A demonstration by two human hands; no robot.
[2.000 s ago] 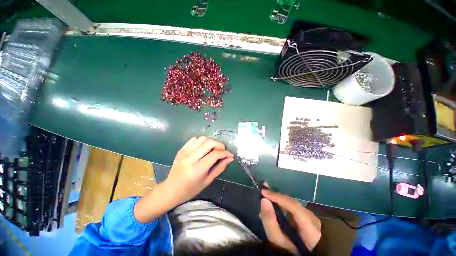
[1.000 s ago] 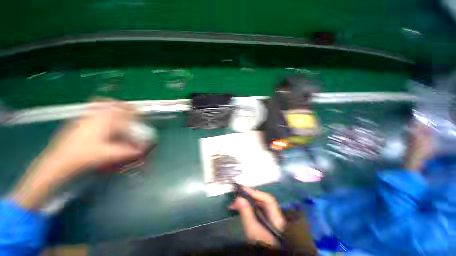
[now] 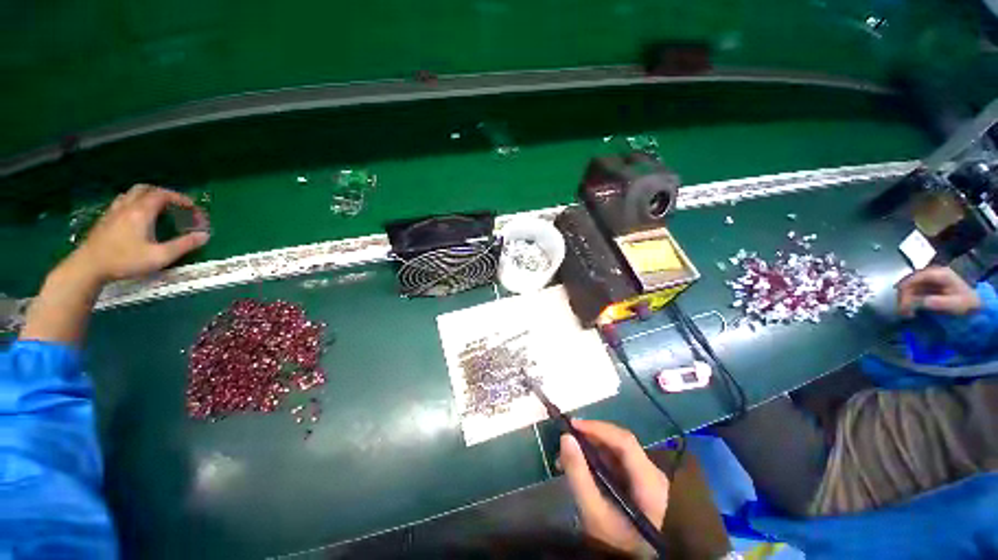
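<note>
My left hand is over the green belt at the upper left, thumb and forefinger curved and slightly apart, with no item visible between them. A small greenish board shows partly by its fingertips. My right hand grips the black soldering iron at the lower middle. Its thin tip is over the dark specks on the pale card; contact cannot be told. The heap of small red components lies on the dark-green bench, below and right of my left hand.
A black fan, a white cup of metal parts and a soldering station stand behind the card. A pink-and-white gadget lies by the cords. Boards lie on the belt. Another person's hand is beside a red-and-white heap.
The view has swung right. My left hand has moved from the small board at the bench edge to over the belt. My right hand still holds the iron, now with its tip over the card.
</note>
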